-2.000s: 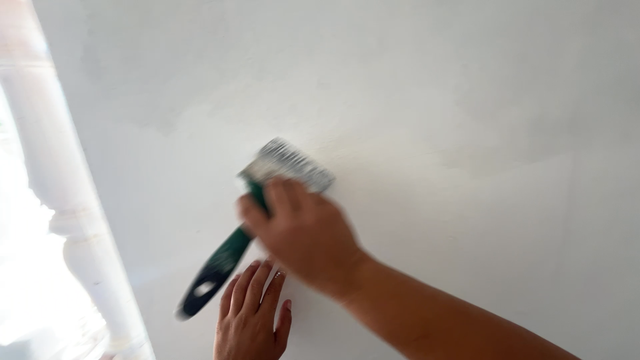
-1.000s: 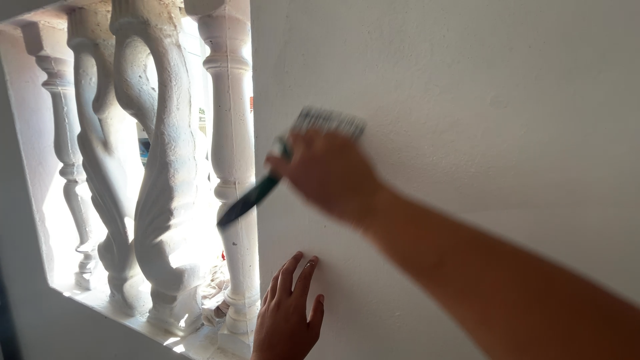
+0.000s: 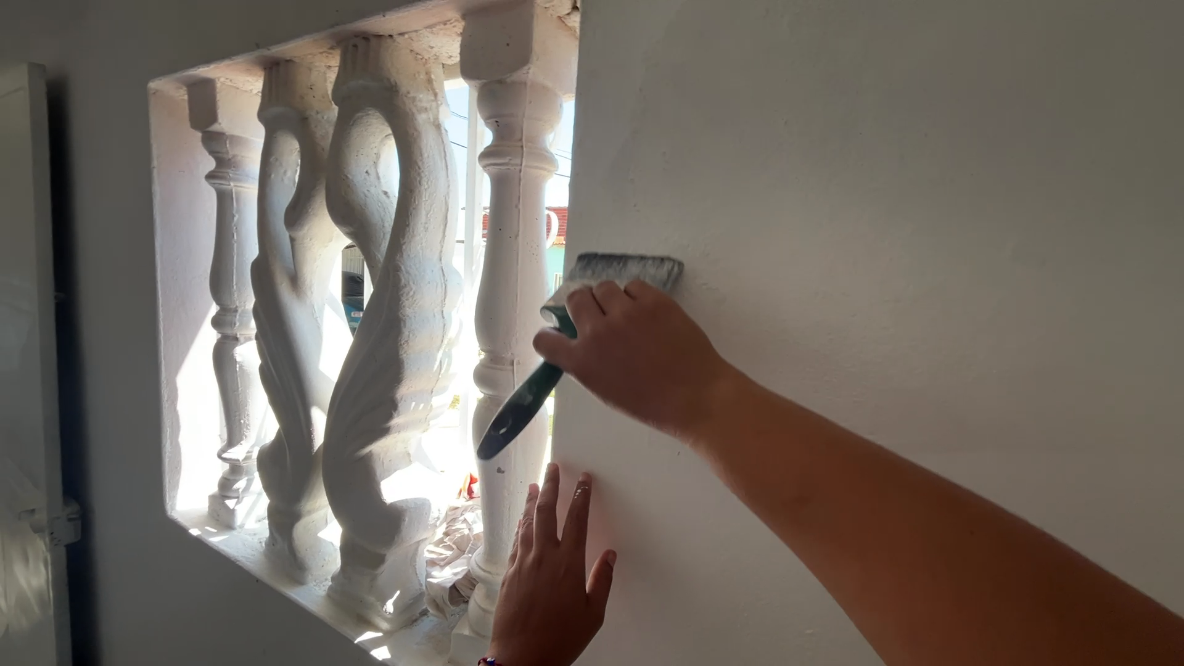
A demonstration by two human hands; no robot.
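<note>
A wide paintbrush with a dark green handle is held in my right hand, whose fingers wrap the base of the handle and the ferrule. Its dark bristles, streaked with white, point up and lie at the white wall, a little right of the opening's edge; whether they press on it I cannot tell. Below the brush, my left hand holds nothing. Its fingers are spread and point up beside the wall's edge, near the lower part of a turned baluster. A bracelet shows at the left wrist.
Ornate white balusters stand in a bright wall opening left of the brush. A crumpled pale cloth or paper lies at the base of the opening. At the far left is a pale door or panel with a dark gap beside it.
The view has swung left, bringing the whole baluster opening in. The brush has stayed in my right hand, and my left hand has remained low with its fingers apart.
</note>
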